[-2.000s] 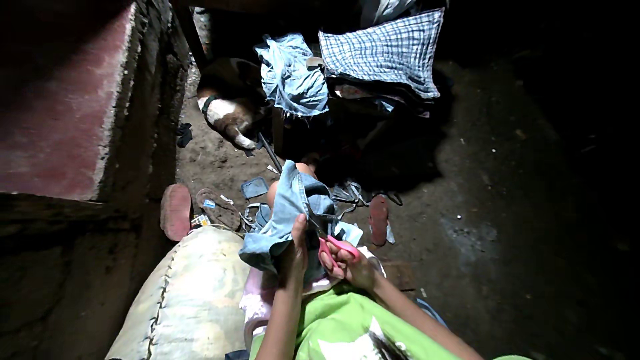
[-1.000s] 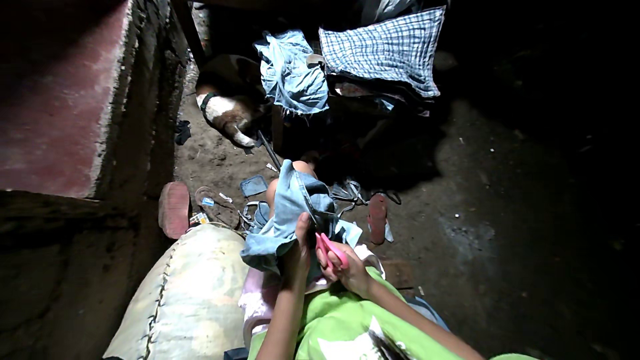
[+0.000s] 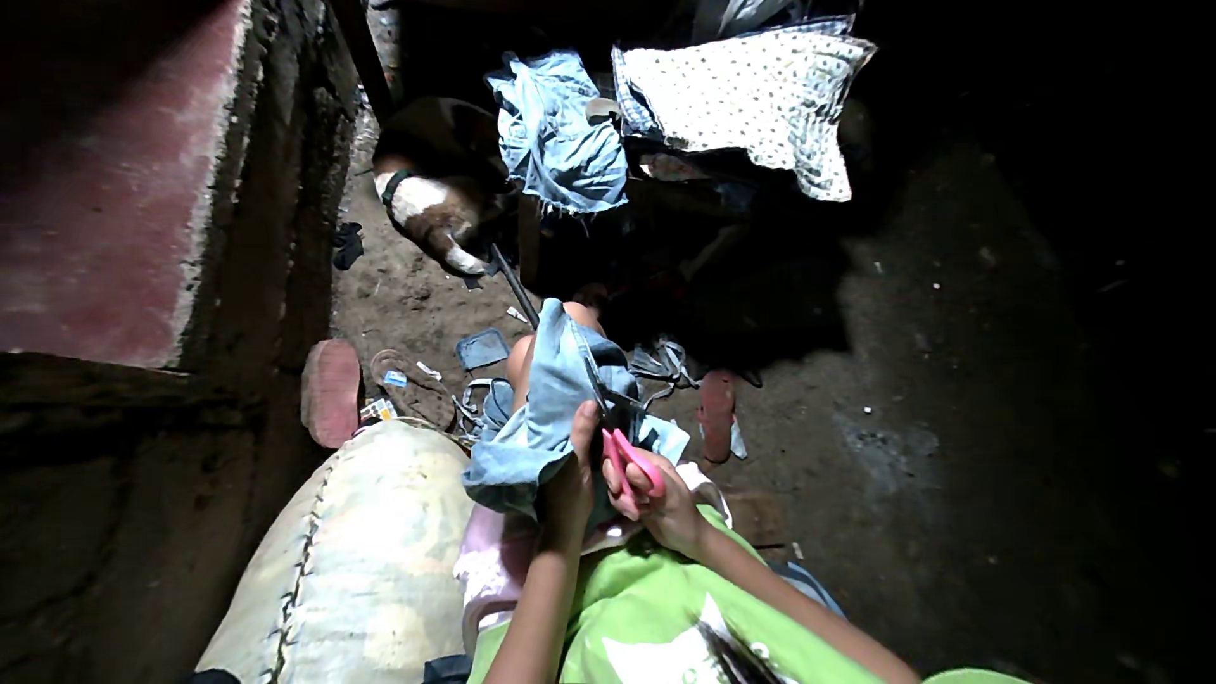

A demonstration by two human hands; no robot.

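Note:
My left hand (image 3: pixel 572 475) grips a piece of light blue denim (image 3: pixel 546 408) over my lap, thumb on top and the other fingers hidden behind the cloth. To its right, my right hand (image 3: pixel 655 499) is closed around the pink handles of a pair of scissors (image 3: pixel 629 465). The dark blades point up and away, lying along a seam at the denim's right side; whether they are parted is hard to tell. My bare knees show beyond the cloth.
A stuffed, stitched sack (image 3: pixel 380 560) stands at my left. Sandals (image 3: pixel 332 392) and denim scraps (image 3: pixel 483 349) lie on the dirt floor. Farther off are a curled dog (image 3: pixel 427 199), a denim bundle (image 3: pixel 560 133) and a patterned cloth (image 3: pixel 741 95). A red-topped ledge (image 3: pixel 114 190) is at upper left.
The patterned cloth at the upper right showed a blue checked face before and now shows a white dotted one. The scissors' handles, close together one second ago, are now slightly apart.

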